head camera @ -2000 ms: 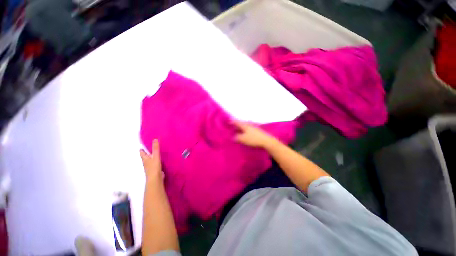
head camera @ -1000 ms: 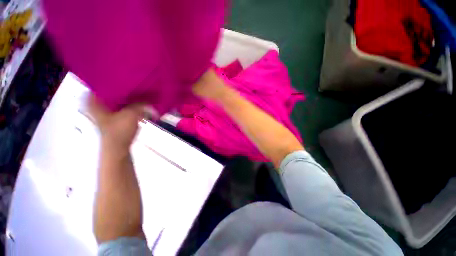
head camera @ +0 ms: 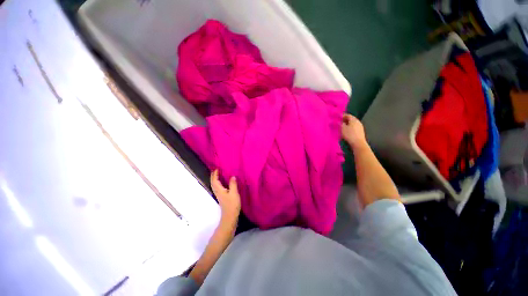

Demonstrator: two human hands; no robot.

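A bright pink jacket [head camera: 278,156] lies spread and folded over the near end of a pale bin, close to my body. More crumpled pink cloth [head camera: 217,63] lies inside the bin beyond it. My left hand [head camera: 226,193] is at the jacket's lower left edge, with thumb and fingers apart; whether it grips cloth is unclear. My right hand [head camera: 352,130] is closed on the jacket's right edge near the bin's corner. No tool shows in either hand.
The pale bin [head camera: 312,49] stands against the white tabletop [head camera: 69,173], which fills the left side and has dark lines on it. Another pale bin [head camera: 399,92] with red cloth [head camera: 454,118] stands at the right on the green floor [head camera: 347,29]. Dark material lies at lower right.
The jacket has moved from the table, through the air, onto the pink cloth at the bin. Both hands have come down with it. The view has turned right.
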